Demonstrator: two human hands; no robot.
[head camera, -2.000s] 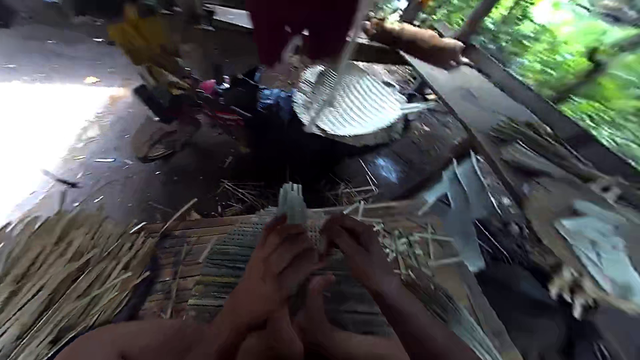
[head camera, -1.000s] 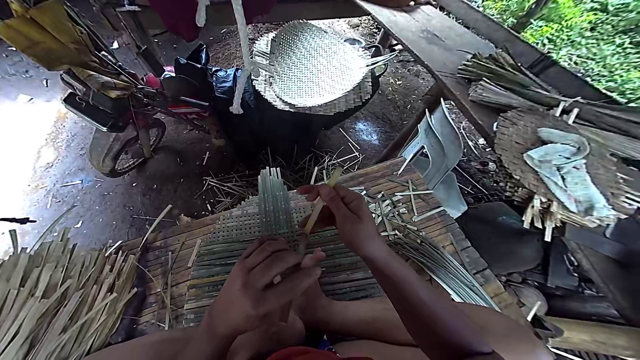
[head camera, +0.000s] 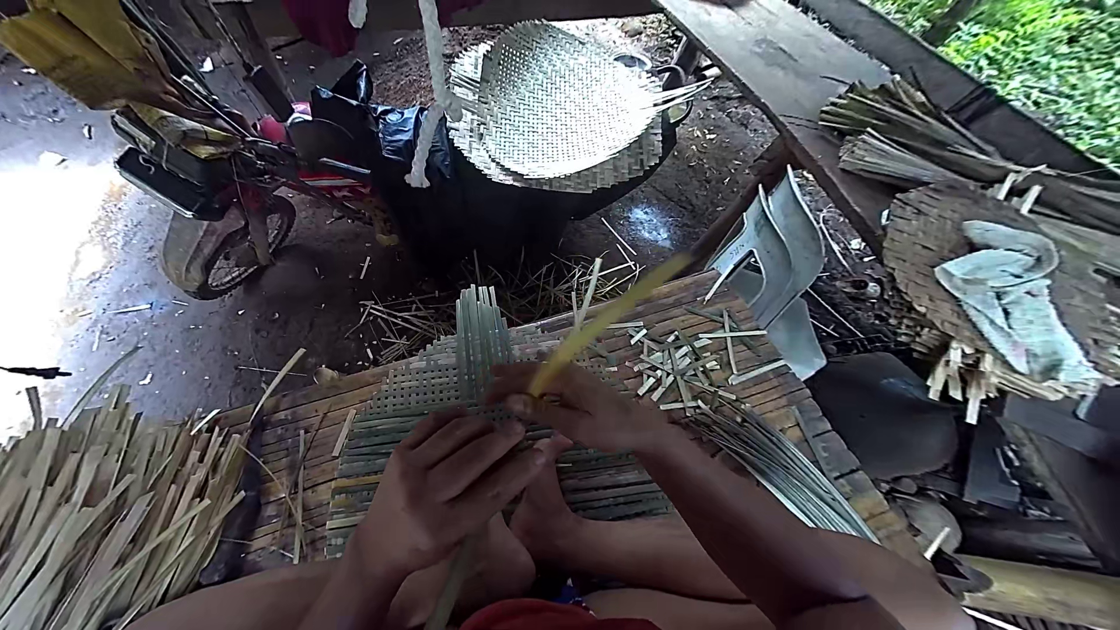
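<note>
My left hand (head camera: 459, 481) is closed around the lower end of a bunch of green split strips (head camera: 480, 337), which stands up over a flat woven mat (head camera: 411, 394) on the bamboo-slat bench. My right hand (head camera: 591, 407) is beside it at the strips, with a yellowish strip (head camera: 604, 328) pinched between thumb and fingers and slanting up to the right. A further strip hangs below my left hand toward my lap. Short cut pieces (head camera: 674, 363) lie scattered right of the mat, and long thin strips (head camera: 779, 464) lie near my right forearm.
Pale strips (head camera: 105, 507) are heaped at the left. Beyond the bench (head camera: 814, 437) stand a motorcycle (head camera: 236, 219) and stacked woven trays (head camera: 569, 105) on a dark container. A rope (head camera: 429, 114) hangs in front. Plastic chairs (head camera: 774, 254) and a round woven piece with a cloth (head camera: 1002, 289) are at right.
The yellowish strip in my right hand now reaches farther up and right than a second ago. My left hand stays at the bunch. The view swung and steadied after the first frame.
</note>
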